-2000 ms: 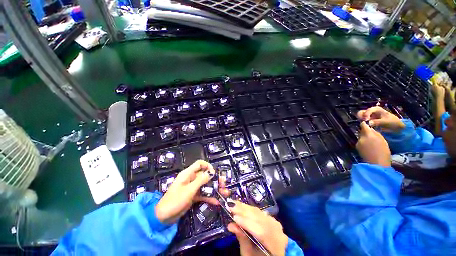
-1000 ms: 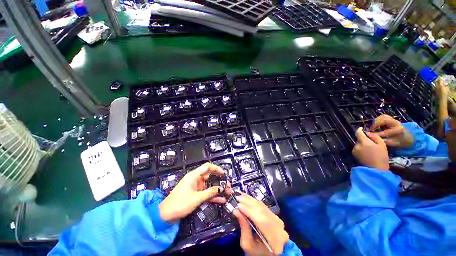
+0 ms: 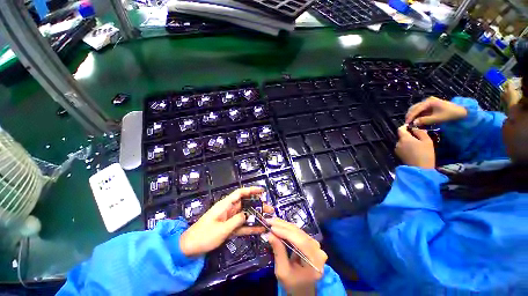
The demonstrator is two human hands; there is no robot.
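My left hand [image 3: 223, 222] holds a small black watch module [image 3: 252, 208] with silvery parts between thumb and fingers, above the near part of the filled blister tray [image 3: 223, 173]. My right hand [image 3: 296, 248] holds thin metal tweezers [image 3: 294, 247] like a pen, their tip at the module. Whether the tip touches an inner part is too small to tell. The tray's pockets hold similar modules with silvery-white parts; one pocket in the middle is bare. Pockets under my hands are partly hidden.
An empty blister tray [image 3: 327, 139] adjoins on the right. A grey case [image 3: 132, 140], white device [image 3: 114, 197] and desk fan [image 3: 17, 167] are at left. A loose black housing [image 3: 120, 99] lies on the green mat. Another person's hands [image 3: 421, 139] work at right. A metal post [image 3: 61, 75] stands left.
The module in my left hand has turned, and the tweezers' tip is now at its silvery parts. The neighbouring person's hands and head have shifted. The view has moved slightly.
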